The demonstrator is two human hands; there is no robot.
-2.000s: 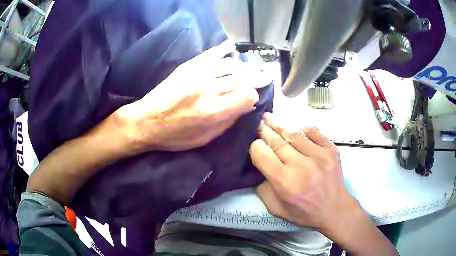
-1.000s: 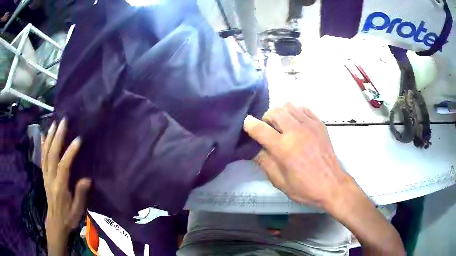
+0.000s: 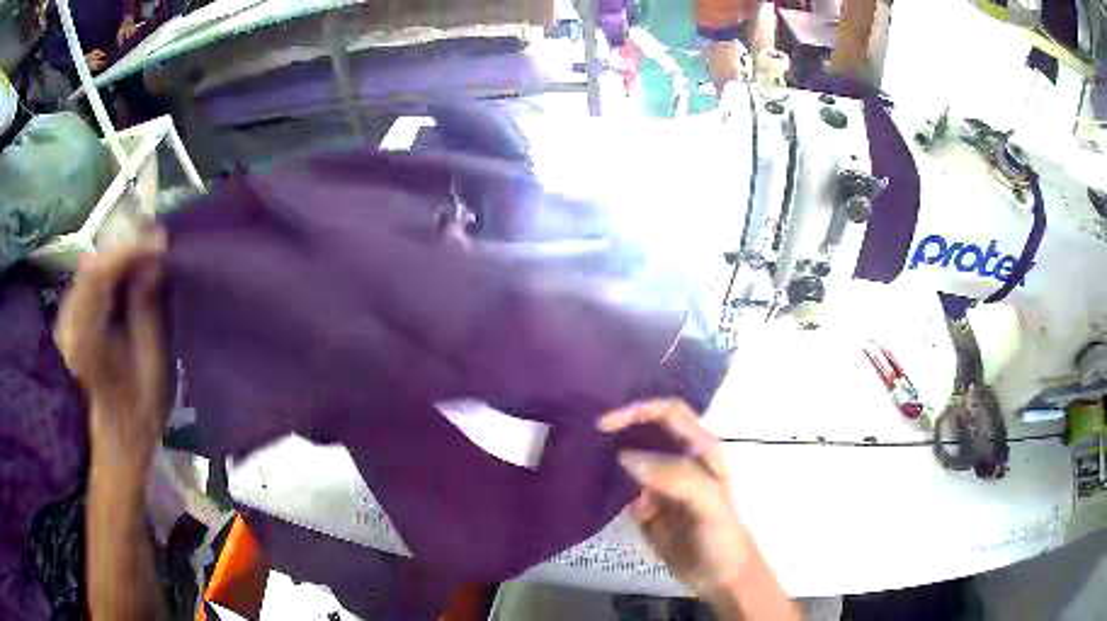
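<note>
A large dark purple garment piece point(image 3: 364, 303) hangs spread over the front of the table, somewhat blurred, with white shapes at its lower part. My left hand point(image 3: 115, 303) grips its left edge, raised at the far left. My right hand point(image 3: 680, 485) is at its right lower edge, thumb and fingertips close together by the cloth; whether they pinch it cannot be told. The white sewing machine point(image 3: 801, 182) stands beyond the cloth; its needle area is not clear in the glare.
Dark scissors point(image 3: 971, 425) and a slim red tool point(image 3: 895, 381) lie on the white table point(image 3: 826, 510) at right. An orange-trimmed piece point(image 3: 237, 568) is near my lap. A white rack point(image 3: 128, 182) and a pale bag point(image 3: 51, 182) stand left. A person's legs point(image 3: 725, 55) show at the back.
My left hand went from the cloth by the needle to its left edge and has risen with it. The cloth is lifted and spread. The view has tilted up, showing more of the machine and room.
</note>
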